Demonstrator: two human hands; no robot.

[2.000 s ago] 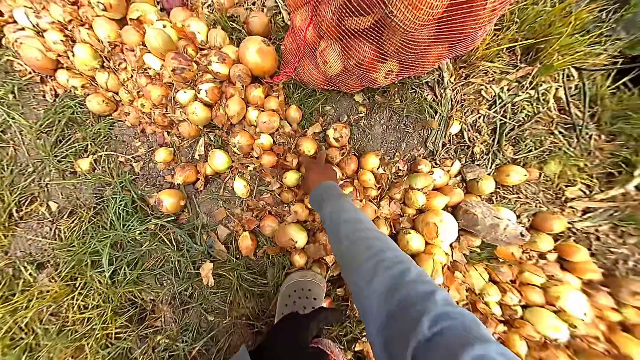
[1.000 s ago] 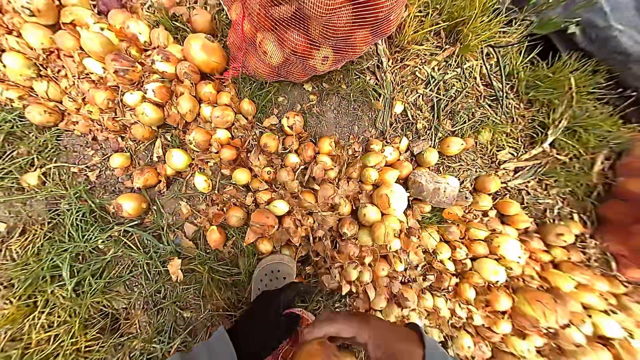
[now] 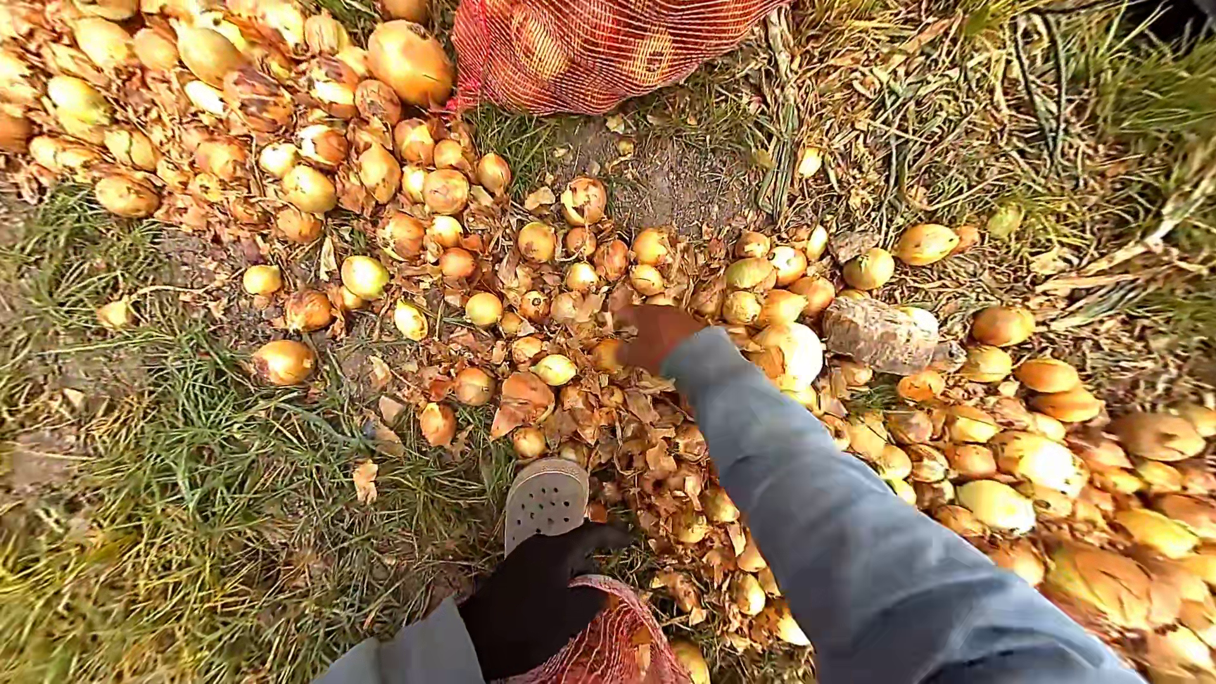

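Note:
My right hand [image 3: 654, 337] reaches down among the small yellow onions [image 3: 556, 370] in the middle of the view. Its fingertips rest near an onion, and whether they grip it is hidden. My left hand [image 3: 537, 594], in a dark glove, holds the rim of a red mesh bag [image 3: 617, 641] at the bottom. Only the upper part of that bag shows. A filled red mesh sack of onions [image 3: 594, 52] stands at the top. Loose dry onion skins [image 3: 655, 408] lie between the onions.
More onions [image 3: 1026, 461] spread down to the right, others [image 3: 309, 188] at the upper left. A rough, pale brown chunk [image 3: 881, 334] lies among them. My perforated clog [image 3: 546, 502] stands beside the left hand. Grass [image 3: 228, 475] borders the onions at left.
My right hand was at the mesh bag near the bottom one second ago and has moved up and forward to the onions. The left glove remains at the bag.

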